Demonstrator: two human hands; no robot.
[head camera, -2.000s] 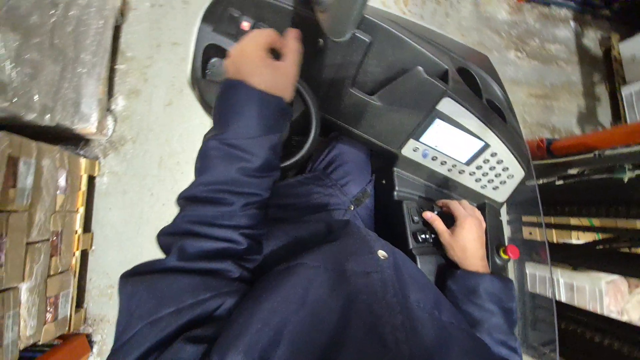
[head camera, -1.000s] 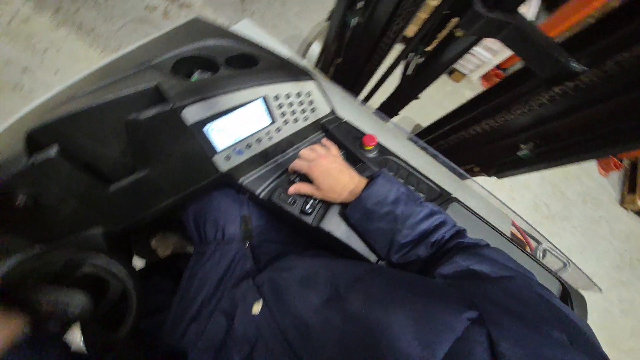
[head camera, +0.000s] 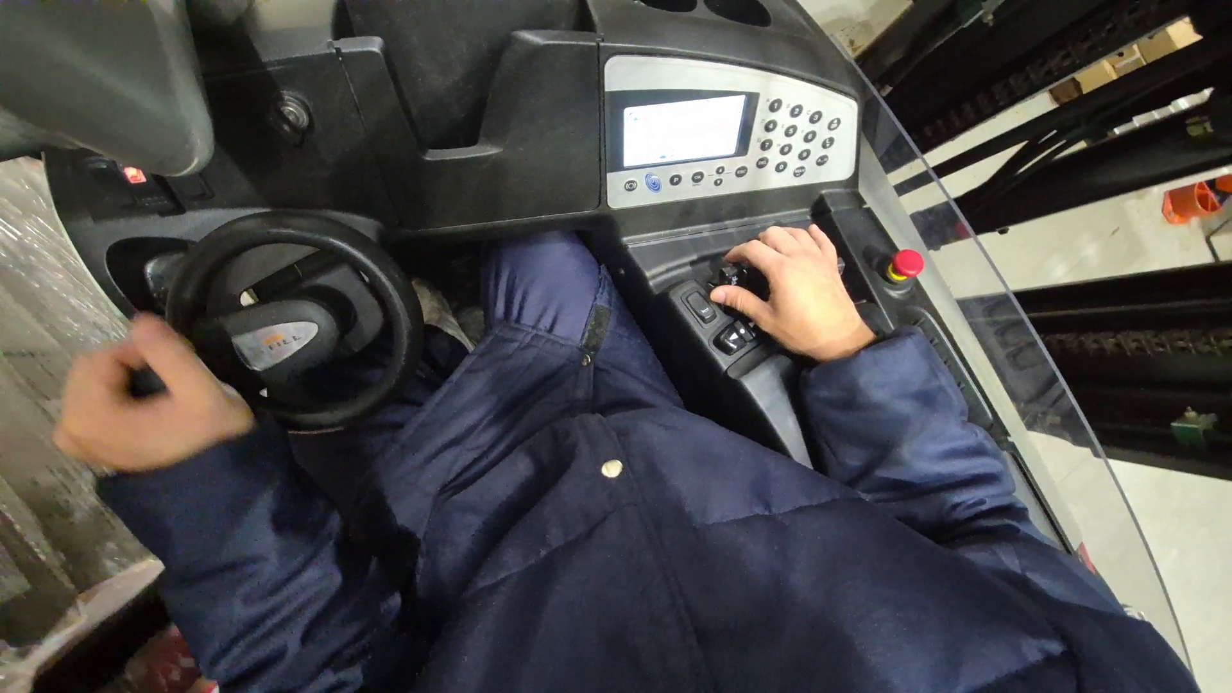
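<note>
My left hand (head camera: 149, 399), slightly blurred, has its fingers curled at the left edge of the black steering wheel (head camera: 390, 289); a dark knob shows partly between the fingers. My right hand (head camera: 794, 294) rests over the black control levers (head camera: 733, 277) on the armrest console, its thumb and fingers around them. Rocker switches (head camera: 736, 337) lie just below that hand. Beyond it is a grey panel with a lit display (head camera: 685, 130) and a round-button keypad (head camera: 799, 140). A red emergency stop button (head camera: 906, 265) stands to the right of my right hand.
A clear plastic guard (head camera: 1035, 366) runs along the right side, with black mast rails and chains (head camera: 1136, 337) behind it. Film-wrapped goods (head camera: 48, 385) stand close on the left. A grey padded part (head camera: 106, 87) overhangs the upper left. An orange object (head camera: 1191, 203) is at the far right.
My left hand was at the wheel's upper side two seconds ago and is now at its left edge. My right hand stays on the console levers. The view has swung widely, and wrapped goods now stand close at left.
</note>
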